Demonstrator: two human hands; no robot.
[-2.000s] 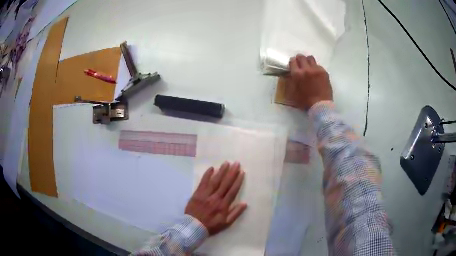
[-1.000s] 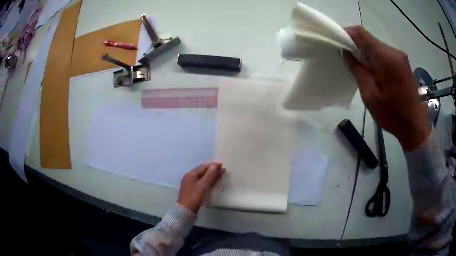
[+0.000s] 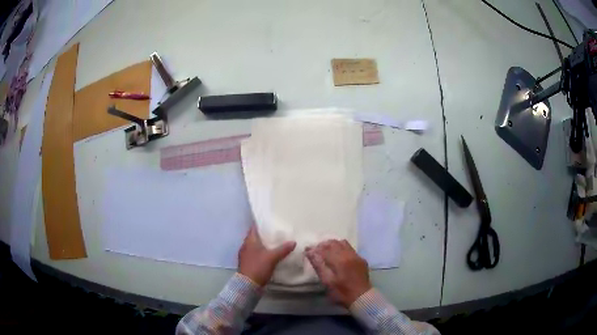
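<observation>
A stack of cream fabric pieces (image 3: 304,176) lies in front of me, its near end folded or rolled at the table's front edge. My left hand (image 3: 262,257) grips the stack's near left corner, thumb on top. My right hand (image 3: 338,268) is on the near right part, fingers bent onto the cloth. The undersides of both hands' grips are hidden. The stack lies across a pink-gridded ruler (image 3: 206,152) and a bluish-white paper sheet (image 3: 170,212).
Two black weights (image 3: 237,103) (image 3: 442,178) and shears (image 3: 482,209) lie around the stack. A small tan card (image 3: 355,72) is behind it. Tan patterns (image 3: 62,163), a red pen (image 3: 129,95) and metal tools (image 3: 147,131) are left; a metal base plate (image 3: 524,118) is right.
My right hand has brought the raised cream fabric down onto the pieces in front of me. Both hands are now at the near end. The small tan card is uncovered.
</observation>
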